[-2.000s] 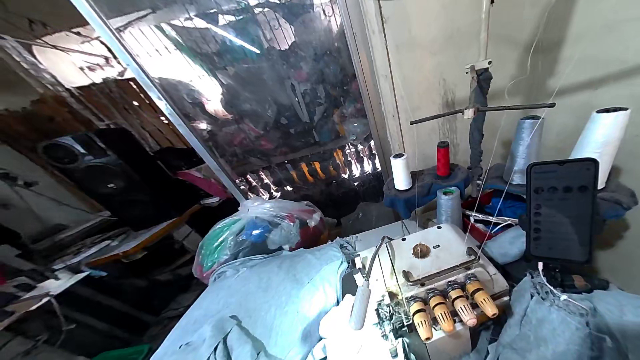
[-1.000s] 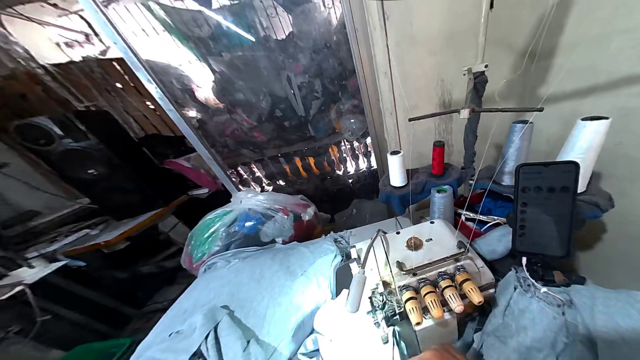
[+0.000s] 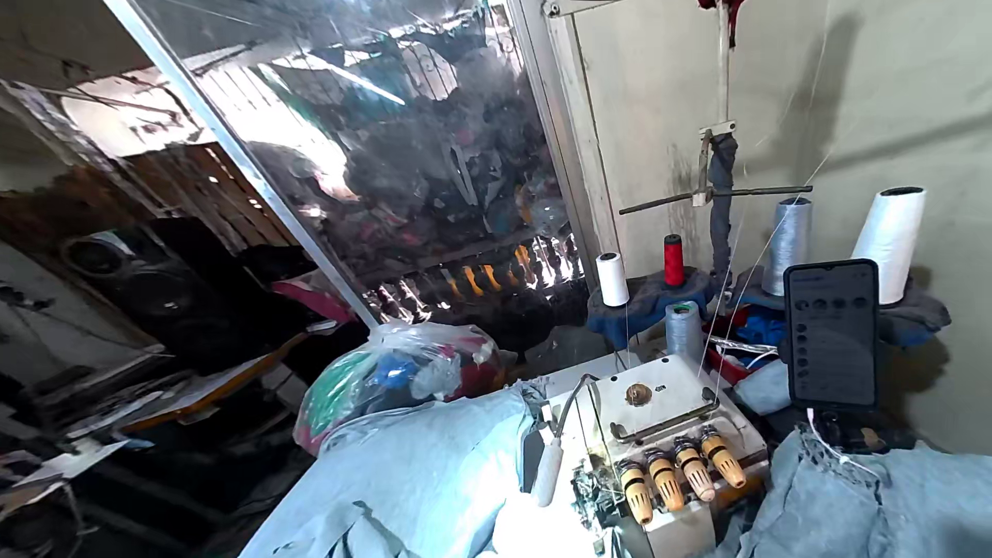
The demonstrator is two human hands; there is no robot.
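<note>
Neither of my hands shows in the head view now. An overlock sewing machine [image 3: 659, 403] stands at the lower centre right, with several tan tension knobs [image 3: 667, 479] along its front. Light blue fabric [image 3: 434, 457] spreads out on its left side, brightly lit close to the needle area. More light blue fabric [image 3: 922, 496] lies to the right of the machine. Behind it are a white thread cone [image 3: 612, 280], a red thread spool [image 3: 673, 262], a small pale blue spool [image 3: 683, 332], a tall pale blue cone [image 3: 787, 248] and a large white cone [image 3: 891, 240].
A smartphone [image 3: 832, 337] stands upright at the right with a white cable below it. A clear plastic bag [image 3: 403, 372] of coloured cloth lies behind the left fabric. A thread stand's crossbar [image 3: 744, 191] rises at the back. A black loudspeaker [image 3: 163, 279] stands at the far left.
Part of a hand showed at the bottom edge below the tension knobs one second ago; it is out of view now.
</note>
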